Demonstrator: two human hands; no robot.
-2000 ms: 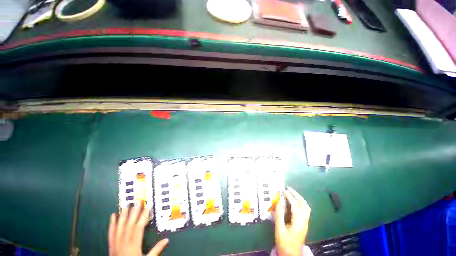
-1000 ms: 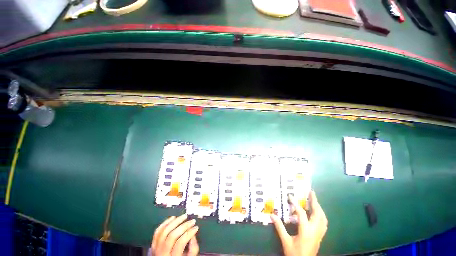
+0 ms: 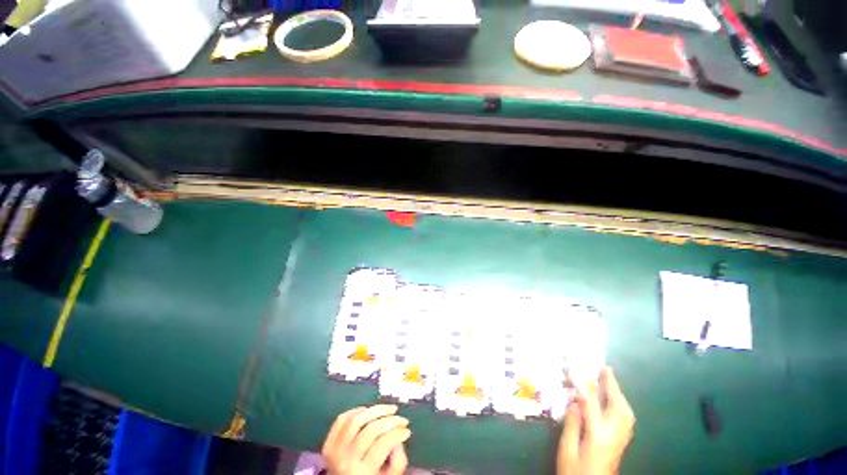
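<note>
Several phone-sized housings [image 3: 464, 357] lie side by side on the green mat, white glaring faces up, with small dark rectangles and orange patches near their lower ends. My left hand [image 3: 368, 440] rests with curled fingers just below the left housings, holding nothing visible. My right hand [image 3: 597, 425] is at the lower end of the rightmost housing [image 3: 582, 343], its fingertips on or against it; glare hides whether it grips it. A white note slip [image 3: 687, 311] with a pen [image 3: 706, 336] on it lies to the right.
A small dark block [image 3: 710, 417] lies below the slip. A clear bottle [image 3: 135, 211] lies at the left end. Blue crates [image 3: 158, 447] stand at the lower left. The rear shelf holds a tape roll [image 3: 314, 37], a pale disc [image 3: 552, 45] and a red-brown block [image 3: 641, 50].
The view has swung left, so the bench contents sit further right. The housings, spaced with a gap earlier, now lie close together. My left hand has left the leftmost housing and rests below the row.
</note>
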